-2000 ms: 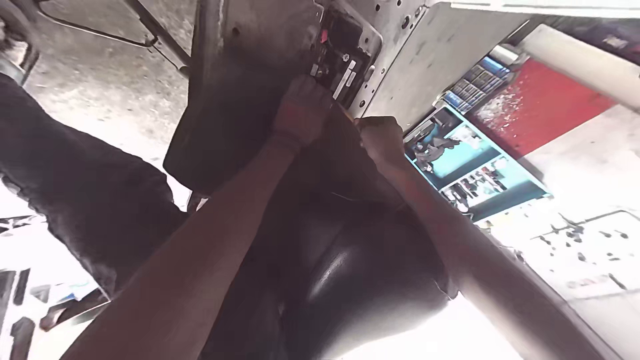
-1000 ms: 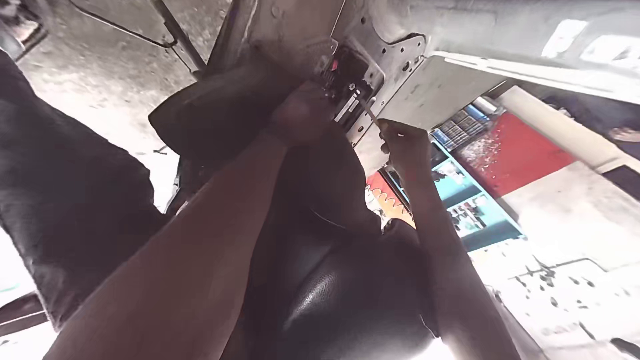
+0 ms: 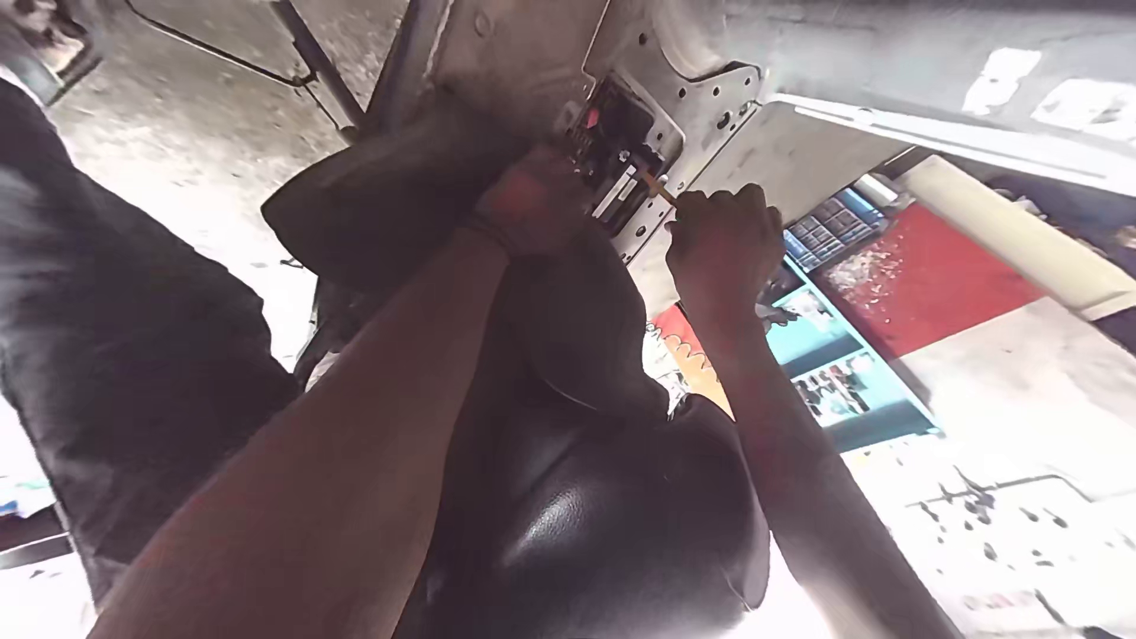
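My left hand [image 3: 537, 200] reaches over the dark padded seat part to the near side of a black component [image 3: 621, 164] set in a metal frame opening; its fingertips are in shadow, so what they touch is unclear. My right hand [image 3: 726, 235] is closed around a thin orange-brown tool [image 3: 658, 188], perhaps a screwdriver, whose tip points at the black component. The perforated metal bracket [image 3: 723, 105] lies just beyond. Below my hands spreads a glossy black leather-like seat [image 3: 612, 506].
A person's leg in dark trousers [image 3: 115, 355] stands at the left. To the right are a blue shelf unit [image 3: 856, 364] with small items, a red panel [image 3: 941, 275] and several tools [image 3: 985, 510] on a light surface. A metal rod [image 3: 319, 67] slants at the upper left.
My right hand has moved away from the dark padded part and now has the thin tool at the black component. My left hand stays near the component. The view has shifted somewhat.
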